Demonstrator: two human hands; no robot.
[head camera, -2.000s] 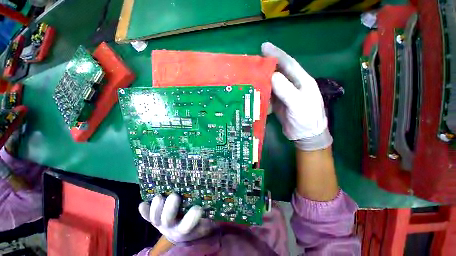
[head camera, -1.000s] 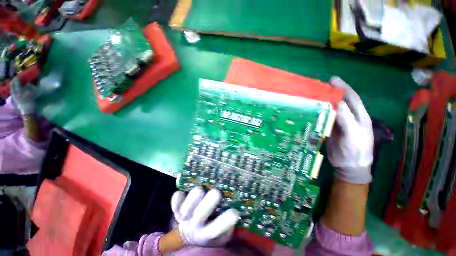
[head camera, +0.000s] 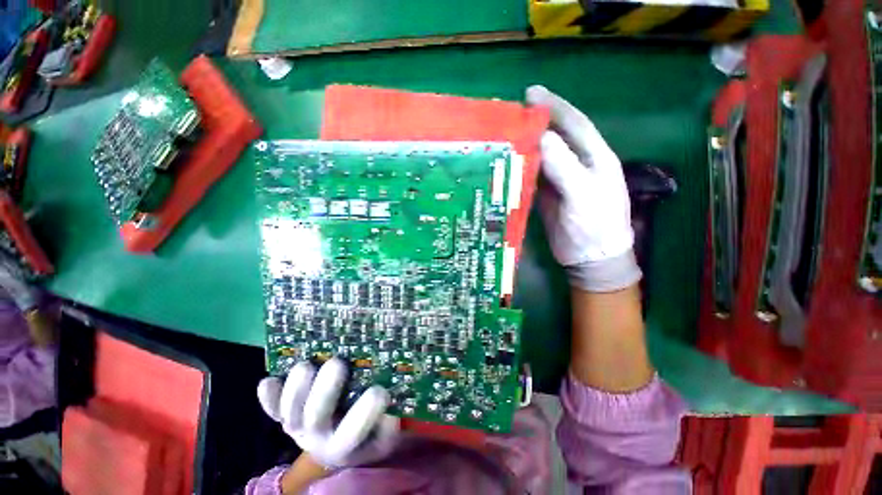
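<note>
A green circuit board (head camera: 387, 261) faces me with its side of tiny part rows, in the middle of the view. A flat red-orange foam pad (head camera: 426, 114) lies behind it and sticks out at the top and right. My left hand (head camera: 329, 411), in a white glove, holds the board's lower left edge, fingers over its front. My right hand (head camera: 585, 193), also gloved, grips the upper right of the pad beside the board's pale edge connectors. Its fingertips behind the pad are partly hidden.
Another board (head camera: 145, 140) leans on a red pad (head camera: 213, 145) at the left. A black tote (head camera: 205, 425) holds red pads. A black scanner (head camera: 650, 182) lies right of my right hand. Foam trays with boards (head camera: 754, 213) stand at the right. A person's sleeve (head camera: 27, 358) shows at the left.
The view has swung back to the left since one second ago, so things appear shifted. The board looks more upright in the picture. Both hands keep their hold.
</note>
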